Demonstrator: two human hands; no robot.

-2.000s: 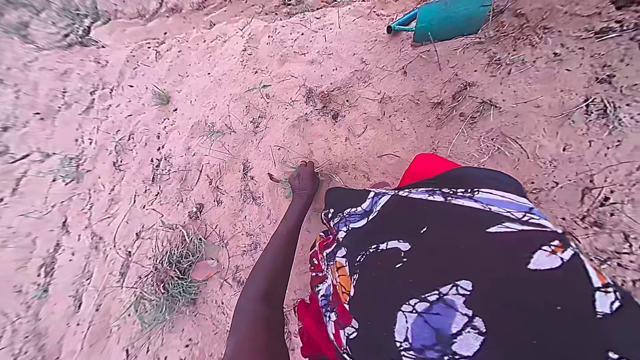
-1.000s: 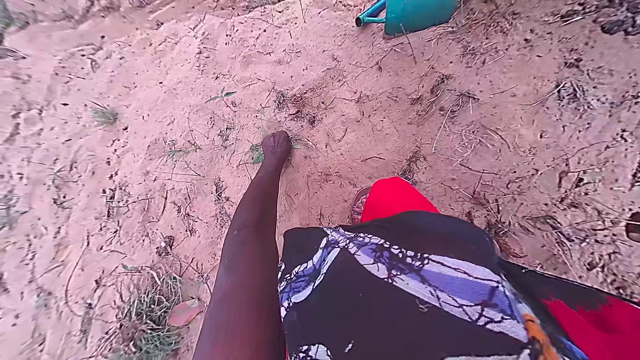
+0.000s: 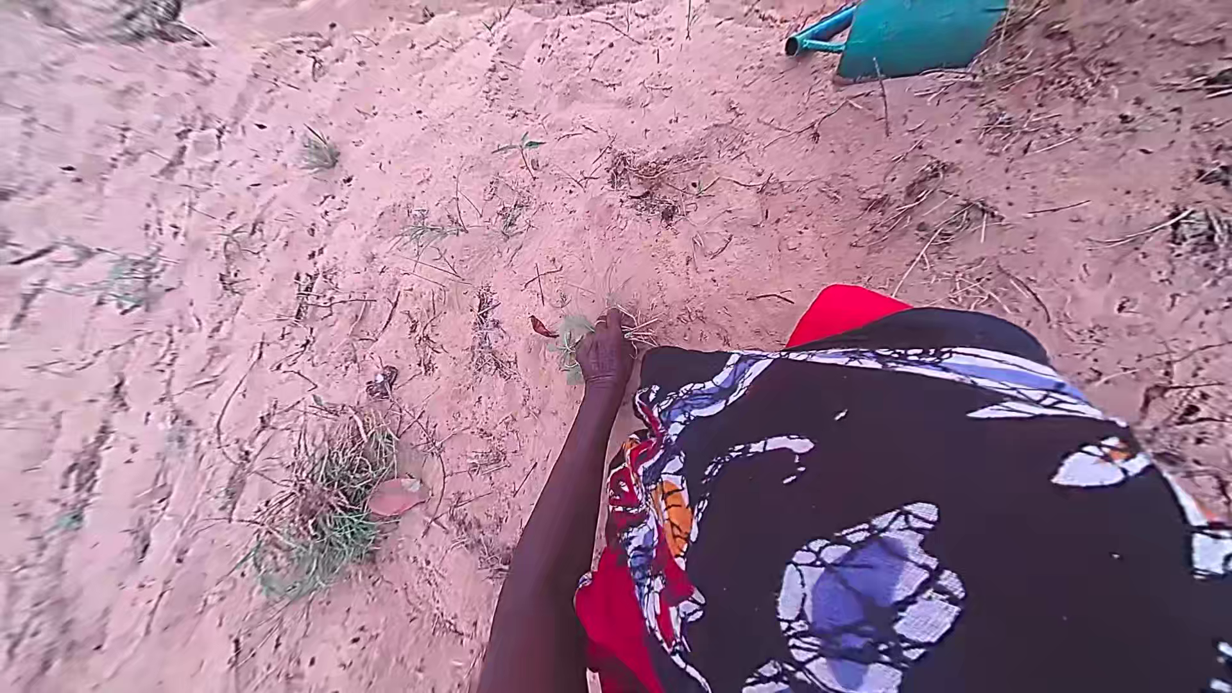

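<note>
My left hand (image 3: 606, 354) is low at the sandy soil, just left of my dark patterned cloth garment (image 3: 866, 462). Its fingers are closed around a small green weed (image 3: 574, 337), with thin dry stalks showing on the other side of the fist. A reddish-brown dry leaf (image 3: 543, 327) lies beside the weed. Whether the weed's roots are still in the soil cannot be told. My right hand is not in view.
A green watering can (image 3: 914, 38) lies at the upper right, partly cut off by the frame. At the lower left are a grass clump (image 3: 332, 515) and a flat pinkish leaf or stone (image 3: 397, 497). Small seedlings and dry twigs are scattered over the sand.
The red cloth and a foot beside it showed more a second ago; now the garment covers the foot. The view has shifted somewhat. My left hand stays low at the weed.
</note>
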